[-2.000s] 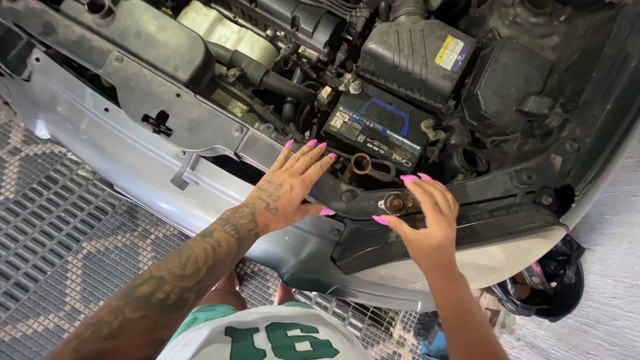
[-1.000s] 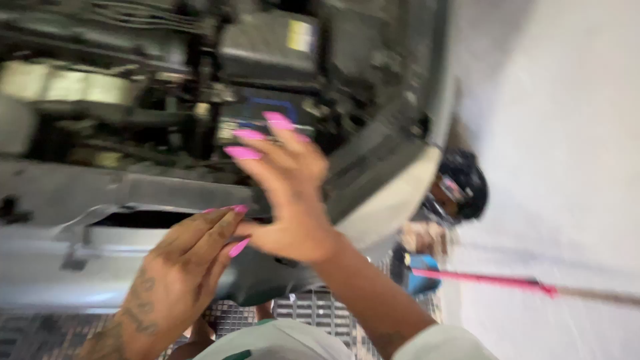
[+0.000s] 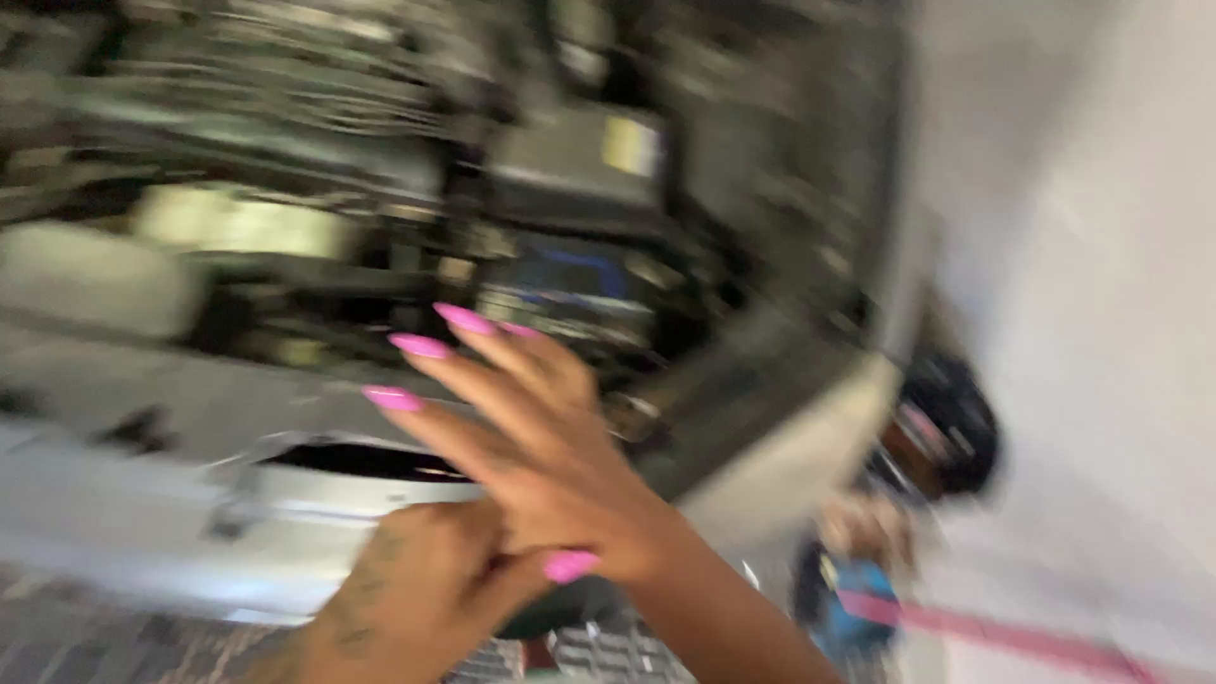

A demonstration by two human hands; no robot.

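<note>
My right hand (image 3: 541, 446) is above the car's front edge, its fingers apart and pointing left, with pink nails and nothing seen in it. Below it, my left hand (image 3: 427, 570) touches or overlaps its palm side near the wrist; its fingers are mostly hidden, and only a pink thumbnail shows. Beyond the hands, the car battery (image 3: 570, 280) with a blue handle lies in the engine bay. A black plastic housing (image 3: 570, 161) with a yellow and white label is behind the battery. The frame is blurred.
The silver front bumper (image 3: 142, 522) runs along the lower left, and a headlight (image 3: 788, 437) is at the right corner. On the floor at right are a black bag (image 3: 950, 418), a blue object (image 3: 860, 608) and a pink pole (image 3: 1016, 641). Grating lies below the bumper.
Two seconds ago my hands were apart, resting at the front panel near an open filler neck and a cap; now they are together. The view has shifted toward the right.
</note>
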